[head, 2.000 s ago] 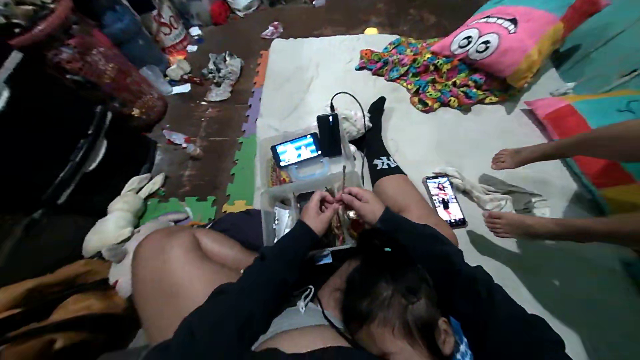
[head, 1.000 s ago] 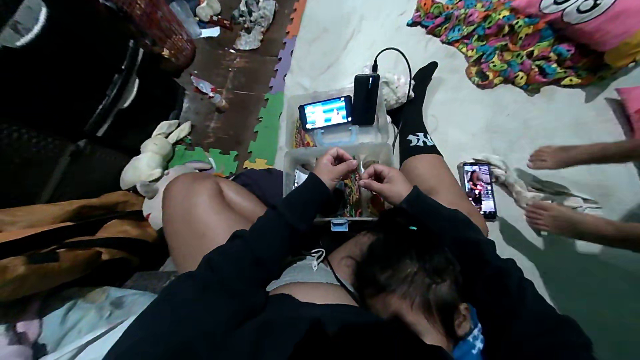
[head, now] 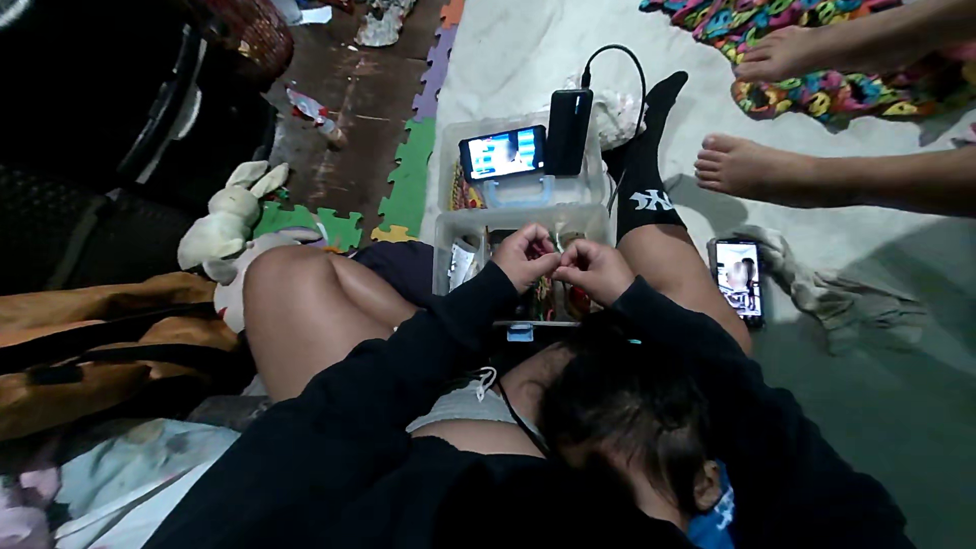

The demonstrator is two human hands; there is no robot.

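Observation:
My left hand [head: 526,258] and my right hand [head: 595,271] meet at the fingertips above a clear plastic organizer box [head: 446,229]. Something small and thin seems pinched between them, too small to name. Small colourful items [head: 543,297] lie in the box's compartments below, partly hidden by the hands. The open lid [head: 518,200] extends beyond the box. On it a smartphone [head: 503,152] with a lit screen leans beside a black power bank [head: 569,131], into which a black cable [head: 619,47] is plugged.
A child's head [head: 633,396] rests against my body between my arms. A second lit phone [head: 738,280] lies right of my leg, near a crumpled cloth [head: 816,282]. Another person's bare feet [head: 732,164] reach in from the right. A plush rabbit [head: 229,217] sits at left.
The other person's feet have moved apart, one now over the colourful textile. My hands have come together at the fingertips from slightly apart. The view has shifted.

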